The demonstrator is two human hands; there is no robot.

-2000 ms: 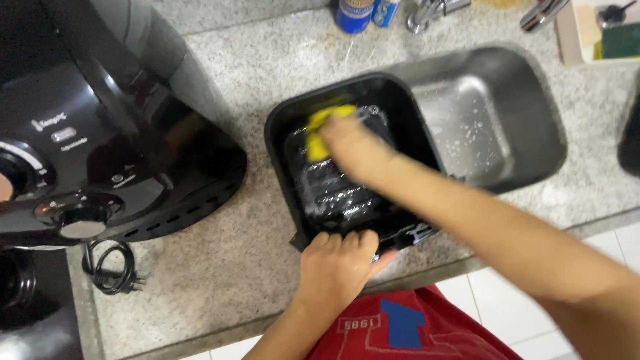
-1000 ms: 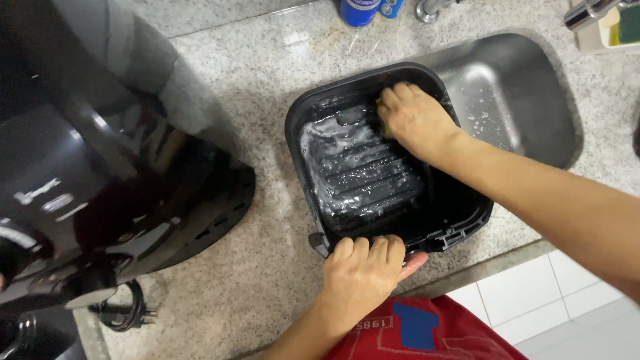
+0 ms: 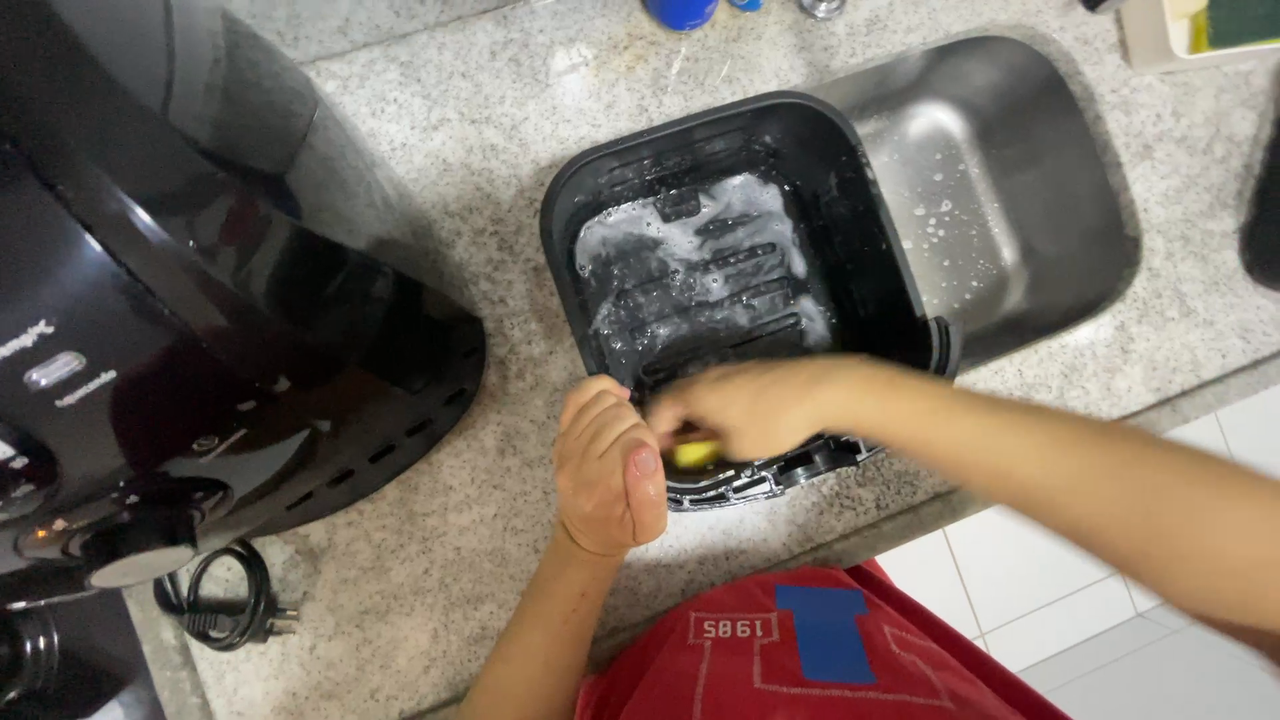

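Observation:
A black air fryer drawer (image 3: 870,250) lies partly over the sink's left side, with soap suds spread on its ridged floor. My left hand (image 3: 612,468) grips the drawer at its lower left corner, thumb outside. Inside the near wall, my right hand (image 3: 760,408) holds a yellow sponge (image 3: 697,453) against the drawer; the hand is blurred and hides part of the sponge. The black air fryer body (image 3: 250,330) stands on the counter to the left.
The steel sink basin (image 3: 1060,200) with water drops is at the right. A coiled power cord (image 3: 215,605) lies below the air fryer. A blue container (image 3: 682,8) stands at the back, and a pale sponge holder (image 3: 1150,40) at the upper right. The speckled stone counter (image 3: 450,590) has a front edge near me.
My right hand has moved from the drawer's far side to its near wall. My left hand has shifted from the near rim to the lower left corner. The drawer has turned slightly.

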